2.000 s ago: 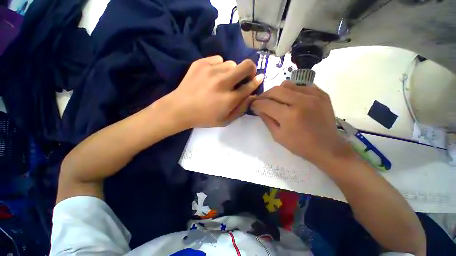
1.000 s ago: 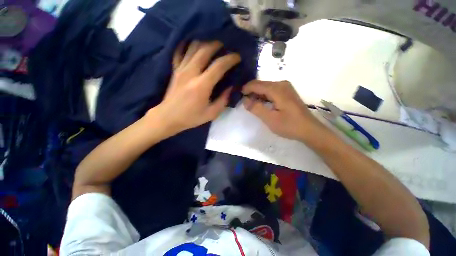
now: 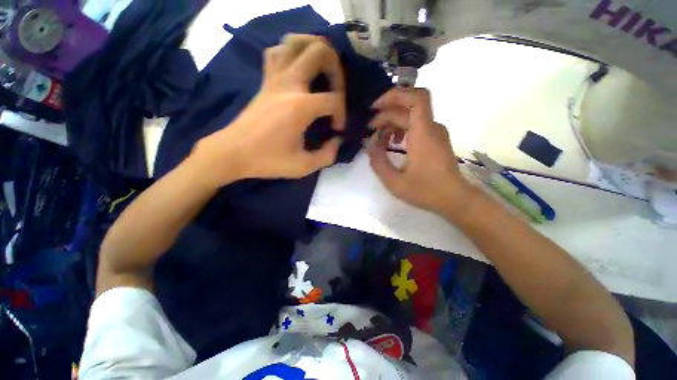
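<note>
A large dark navy garment (image 3: 215, 96) lies left of the needle area and hangs over the table's front edge onto the lap. My left hand (image 3: 297, 111) is on the garment with curved fingers, its thumb and fingertips holding cloth near the right edge. My right hand (image 3: 412, 148) is at the garment's right edge, fingers curled, thumb and index apart. Whether it grips cloth is unclear. The sewing machine head (image 3: 519, 26) is off-white with purple lettering. The ridged knob (image 3: 406, 74) shows just above my right hand. The needle and presser foot are hidden.
Thread snips (image 3: 519, 191) with a blue and green handle lie right of my right hand. A small dark fabric scrap (image 3: 540, 148) lies on the machine bed. A purple round-faced device (image 3: 56, 33) stands far left, beside more navy cloth (image 3: 119, 96). The white table's front edge is near the lap.
The garment has come away from under the machine head and spread leftward. Both hands moved with it; my right fingers have opened somewhat. The view has shifted, showing the purple device.
</note>
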